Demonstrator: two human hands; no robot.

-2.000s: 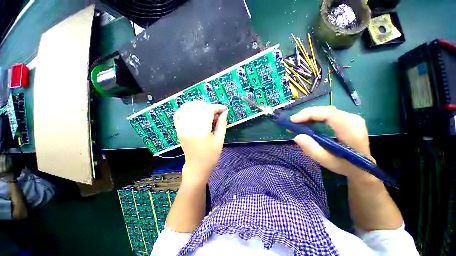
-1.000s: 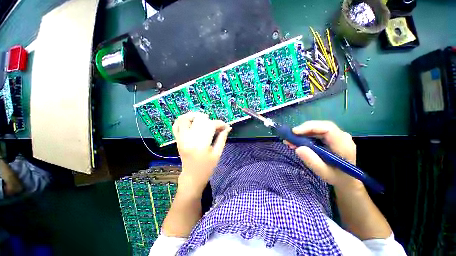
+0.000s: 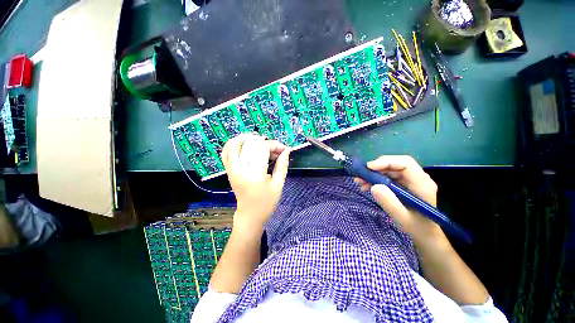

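Note:
A long green PCB panel (image 3: 315,94) with pale edge rails lies slanted at the bench's front edge, against a black plate (image 3: 252,47). My right hand (image 3: 403,192) holds a dark blue soldering iron (image 3: 410,200) like a pen; its metal tip is over the panel's front part, contact not clear. My left hand (image 3: 255,165) is at the panel's front rail, thumb and forefinger pinched near the tip. The solder wire (image 3: 183,163) loops from the solder reel (image 3: 142,74) down behind my left hand; its end at the fingertips is too small to make out.
Cardboard sheet (image 3: 75,113) and red box (image 3: 20,70) are at left. Stacked PCB panels (image 3: 183,265) are below the bench edge. Thin rods (image 3: 408,72), tweezers or knife (image 3: 453,91), dross pot (image 3: 455,28), sponge (image 3: 504,36) and black box (image 3: 547,107) are at right. Another person's arm (image 3: 9,227) shows far left.
The view has shifted, so the bench sits left and right differently than two seconds ago. The iron's tip has moved left along the panel, and more of the wire loop shows.

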